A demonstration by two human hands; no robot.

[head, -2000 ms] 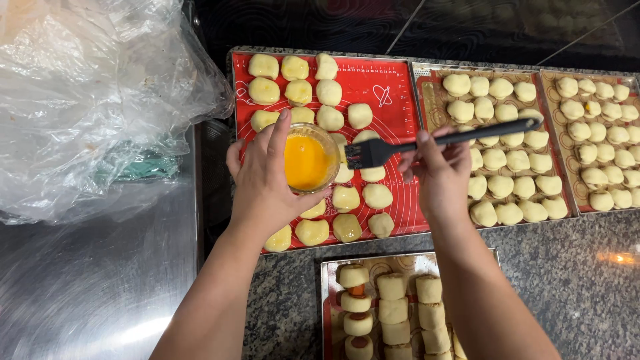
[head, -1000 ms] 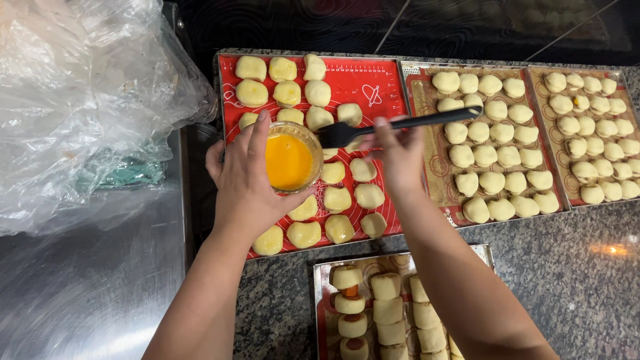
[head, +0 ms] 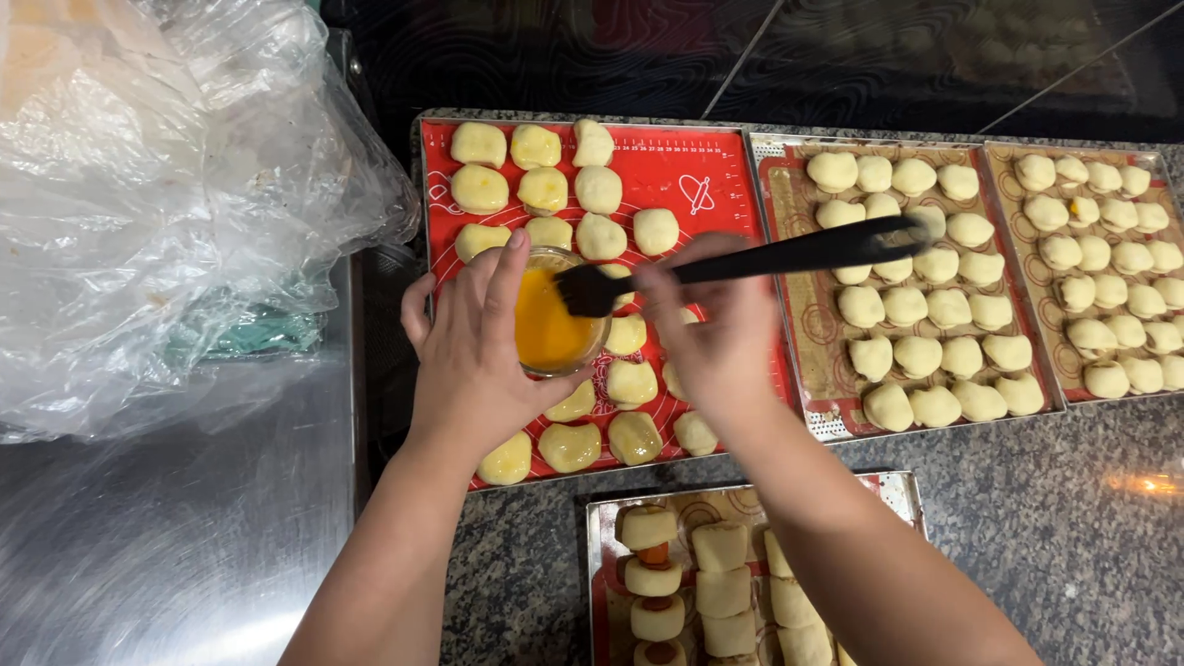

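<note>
My left hand (head: 476, 347) holds a small clear bowl (head: 555, 363) of yellow-orange liquid, likely beaten egg, above a tray lined with a red silicone baking mat (head: 717, 217). Between the fingers of my right hand (head: 717, 328) is a black pastry brush (head: 749, 264), its bristles over the liquid inside the bowl's rim. Rows of dough pieces lie on the red mat. Some, such as the dough piece (head: 635, 437) near the front edge, look glossy and yellow; others, like the one (head: 656, 231) right of the bowl, look paler and matte. The hands and bowl hide several pieces.
Two trays of dough pieces, a middle tray (head: 800, 370) and a far right tray (head: 1008, 240), adjoin the red mat's tray. Nearer on the granite counter (head: 1017, 546) is a tray of filled rolls (head: 601, 555). Plastic bags (head: 185, 203) lie on a metal surface (head: 166, 527) at left.
The brush was beside the bowl, over the dough, in both earlier frames; its bristles are now over the liquid in the bowl. My left hand still holds the bowl.
</note>
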